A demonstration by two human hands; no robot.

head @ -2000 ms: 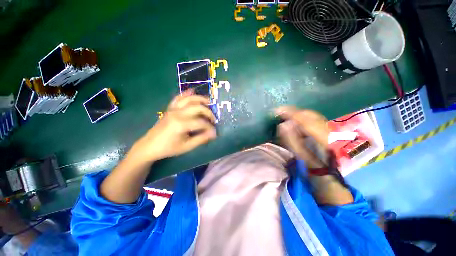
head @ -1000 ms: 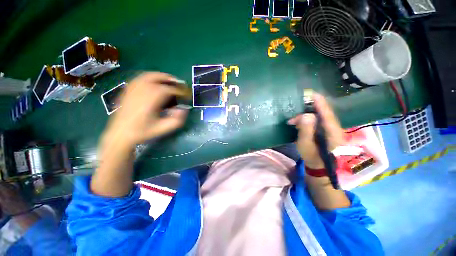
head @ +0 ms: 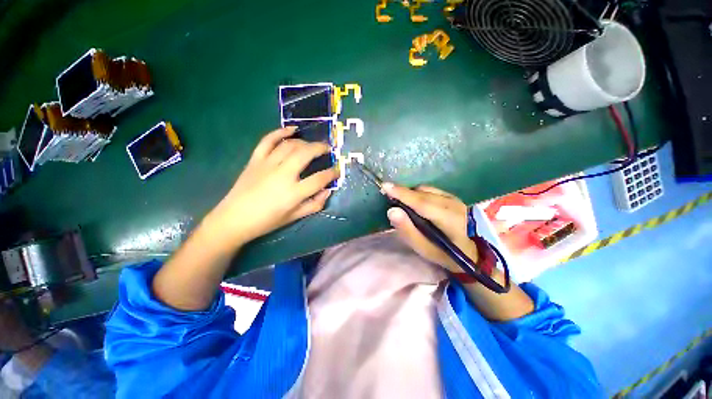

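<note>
A column of LCD modules [head: 307,102] lies on the green bench top, with orange flexible circuits [head: 349,93] hooked out at the right edges. My left hand [head: 285,183] lies over the lower modules, fingertips on the lowest one, partly hiding it. My right hand [head: 429,222] holds the black soldering iron [head: 425,228] like a pen. Its thin metal tip is close to the lowest module's flexible circuit; I cannot tell if they touch. A thin silvery strand [head: 328,216] shows on the bench beside my left hand.
Two leaning stacks of modules [head: 105,86] and a small module pair [head: 154,150] are at left. Loose flexible circuits [head: 431,47], a black fan [head: 515,27] and a white cup [head: 597,70] are upper right. A parts tray [head: 539,222] and grid tray [head: 642,182] are right. Another person's arm [head: 31,351] shows lower left.
My left hand has moved right, from near the separate module onto the column's lower modules. My right hand has brought the iron left and turned its tip toward the lowest flexible circuit.
</note>
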